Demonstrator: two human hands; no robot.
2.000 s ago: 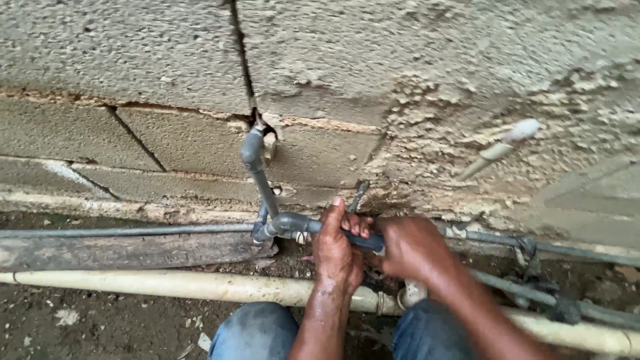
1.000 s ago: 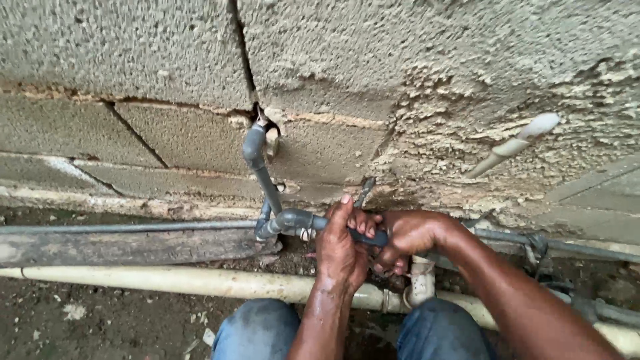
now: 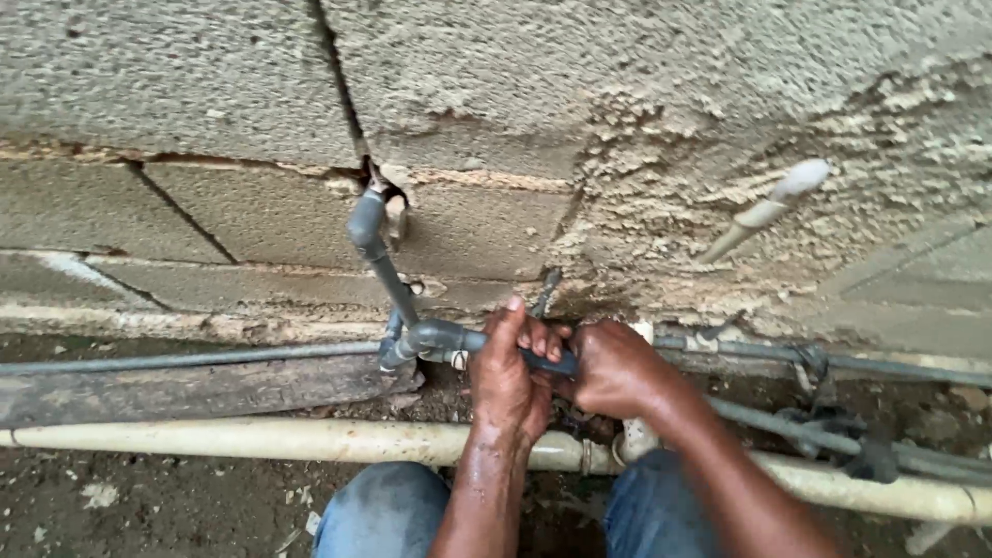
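Observation:
My left hand is wrapped around a grey plastic pipe, thumb pointing up toward the wall. Just right of it, my right hand is closed at the right end of the pipe, by a darker blue-grey section. What lies inside the right fist is hidden. To the left the pipe runs into a grey elbow fitting, beside another grey fitting. A grey riser pipe slants up to an upper elbow at a hole in the block wall.
A concrete block wall stands ahead, with a capped cream pipe stub jutting out at right. A thick cream pipe crosses the dirt ground below my hands. A wooden board and a thin grey pipe lie at left.
Both hands remain at the same pipe. My right hand has shifted about its right end, its fingers now closed more tightly than one second ago.

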